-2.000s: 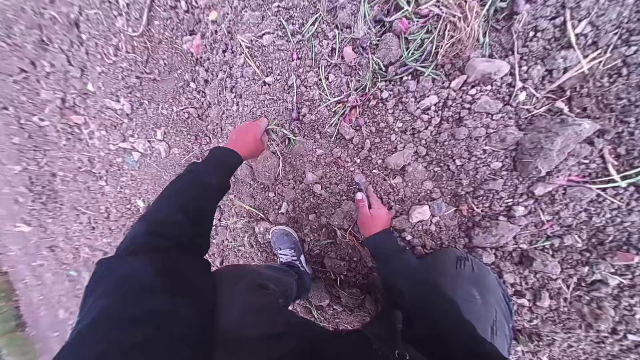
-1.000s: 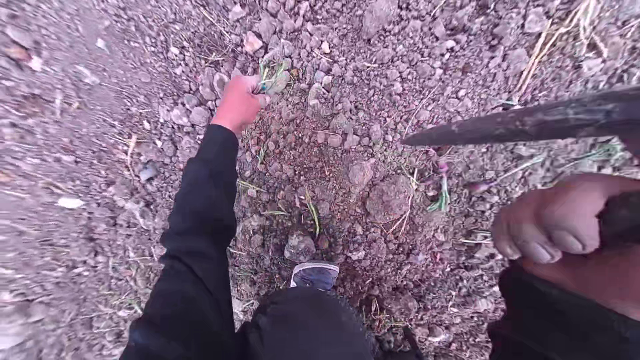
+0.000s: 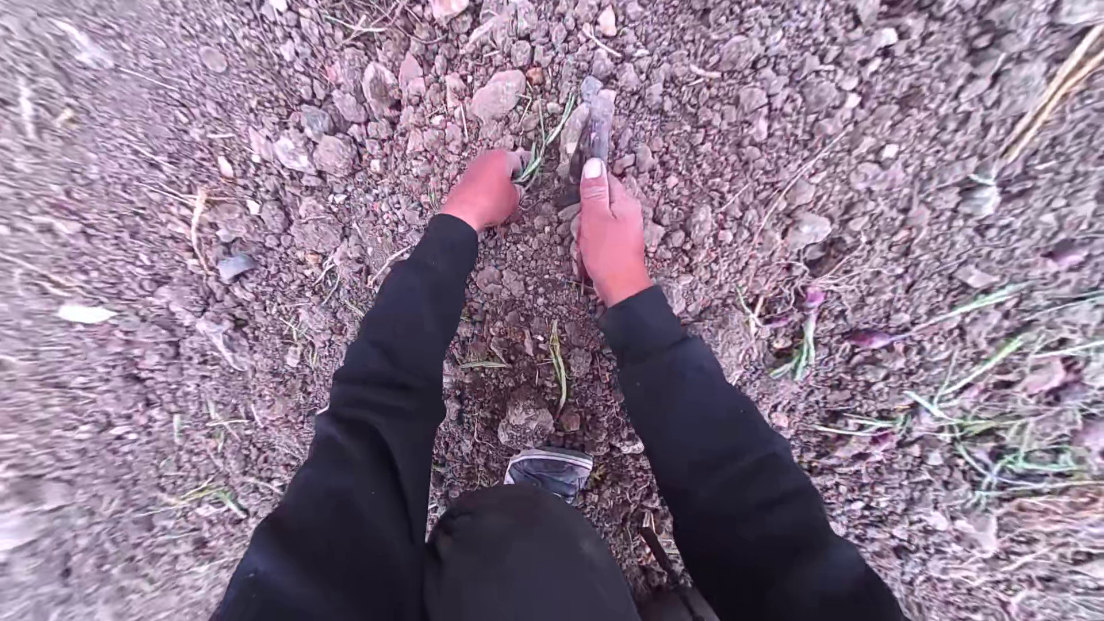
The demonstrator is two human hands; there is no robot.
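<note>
My left hand [image 3: 488, 188] is low over the stony soil, its fingers closed around green plant leaves [image 3: 545, 145]; the lower end of the plant is hidden. Close to its right, my right hand [image 3: 611, 228] grips a dirty metal blade [image 3: 595, 129], with the thumb lying along it and the tip pointing away from me. Whether the blade touches the soil I cannot tell. A pinkish-purple onion [image 3: 813, 297] with short green leaves lies on the ground to the right of my right forearm, and another purple onion [image 3: 873, 339] lies beside it.
Clods and stones, among them a larger stone [image 3: 498, 95], cover the ground beyond my hands. More onion tops [image 3: 1018, 457] lie at the lower right, and dry stalks [image 3: 1048, 99] at the upper right. My shoe [image 3: 549, 471] stands on the soil below my hands.
The blade, raised at the right a second ago, is now low near my left hand. My right hand has moved left and away from the camera.
</note>
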